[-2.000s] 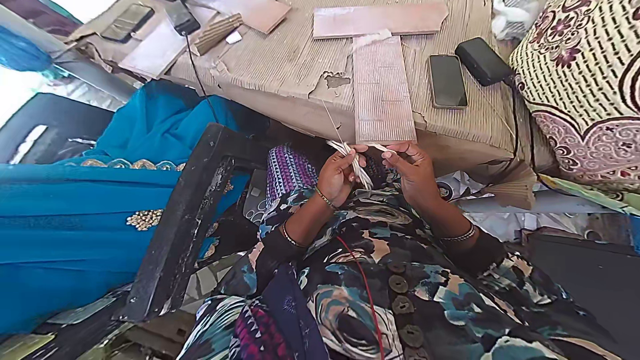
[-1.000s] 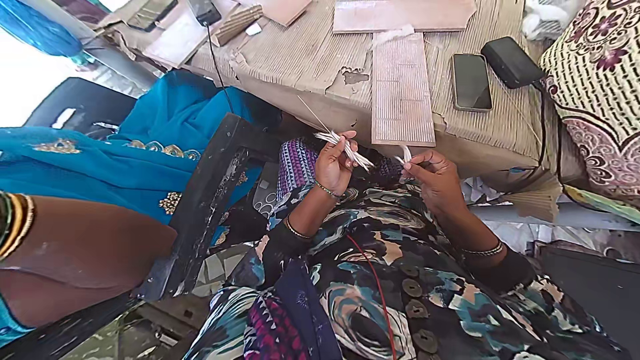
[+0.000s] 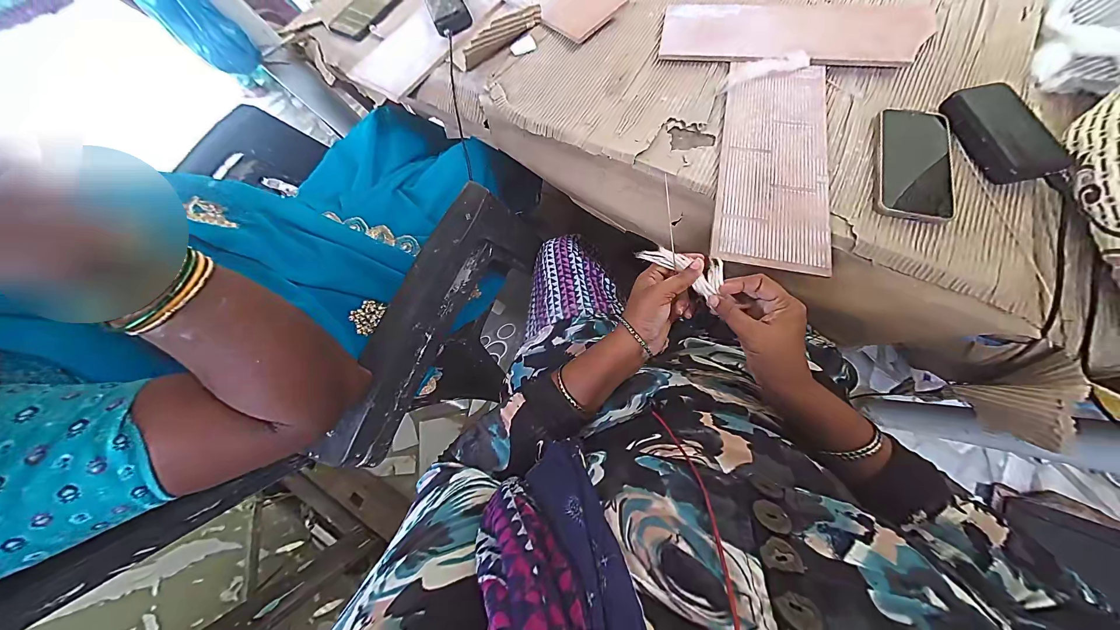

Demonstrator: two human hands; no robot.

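Observation:
My left hand (image 3: 658, 302) grips a small bundle of thin white strands (image 3: 703, 273), possibly cotton wicks, between thumb and fingers over my lap. One fine strand stands up from the bundle toward the table edge. My right hand (image 3: 763, 317) is close beside it, thumb and forefinger pinched at the bundle's right end. Just beyond my hands, a pinkish grooved board (image 3: 772, 175) lies on the table, its near end at the edge. A second smooth board (image 3: 796, 33) lies crosswise at its far end, with a tuft of white fibre (image 3: 770, 68) where they meet.
Corrugated cardboard with a torn patch covers the table (image 3: 604, 96). A smartphone (image 3: 915, 164) and a black case-like object (image 3: 1004, 131) lie to the right. At left, a person's bent arm (image 3: 254, 350) with bangles rests near a black chair frame (image 3: 429, 324). A patterned cushion is at far right.
My right hand has come back against the bundle after being apart from it one second ago. The other person's arm, absent two seconds ago, now shows bent at left.

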